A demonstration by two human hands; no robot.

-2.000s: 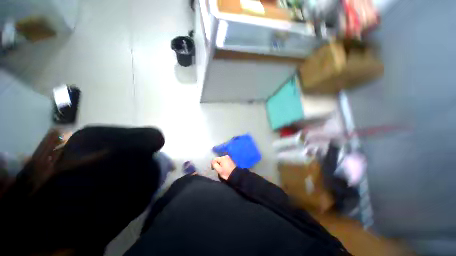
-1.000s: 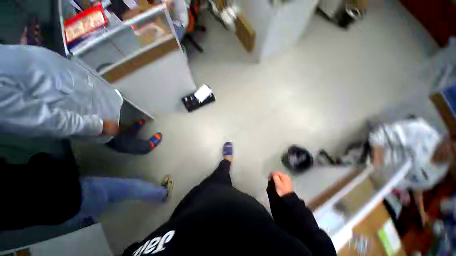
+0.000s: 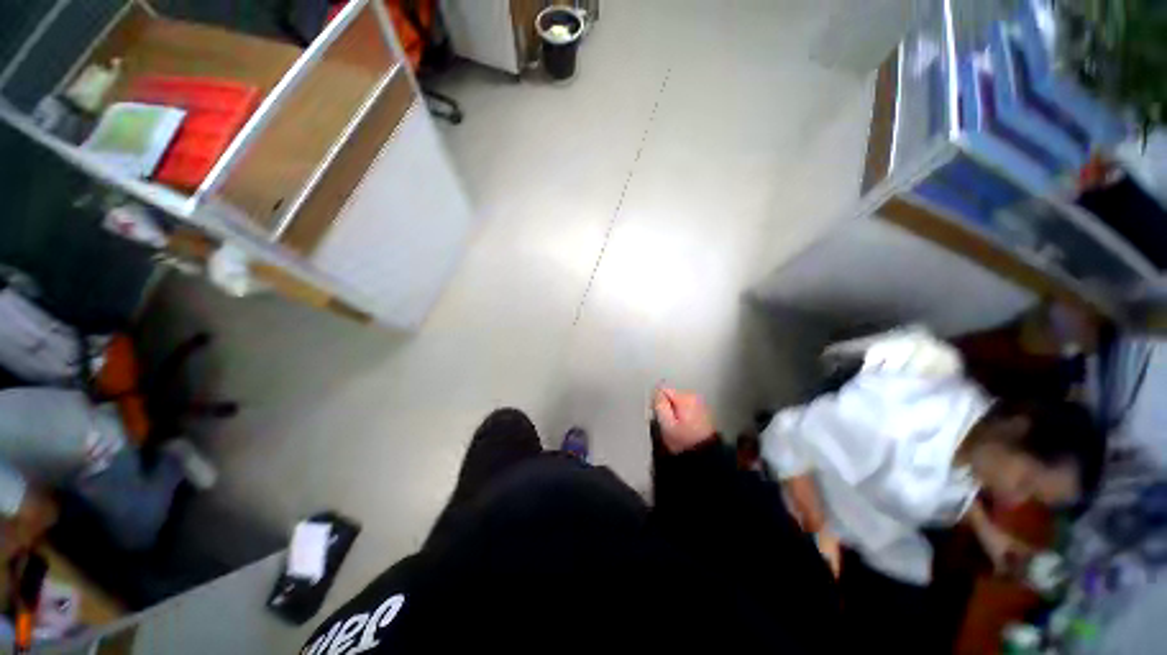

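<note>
My right hand (image 3: 683,417) is in front of my body, right of centre. Its fingers look curled closed, and I see nothing clearly held in it. My left hand is out of the picture. Below me are my dark-clothed body and one purple-blue shoe (image 3: 576,444) on the pale grey floor (image 3: 512,326). A black object (image 3: 314,563) with a white sheet (image 3: 309,550) on it stands on the floor at the lower left.
A partitioned desk (image 3: 288,58) with a red item (image 3: 211,118) stands upper left. A black bin (image 3: 559,45) is ahead. At right, blue folders (image 3: 1011,96) stand behind a partition, and a person in white (image 3: 877,448) is close by. Another person (image 3: 77,448) sits at left.
The view has moved forward along the floor. The black object with the white sheet has shifted from ahead to lower left. The person in white appears nearer. My right hand stays curled in front.
</note>
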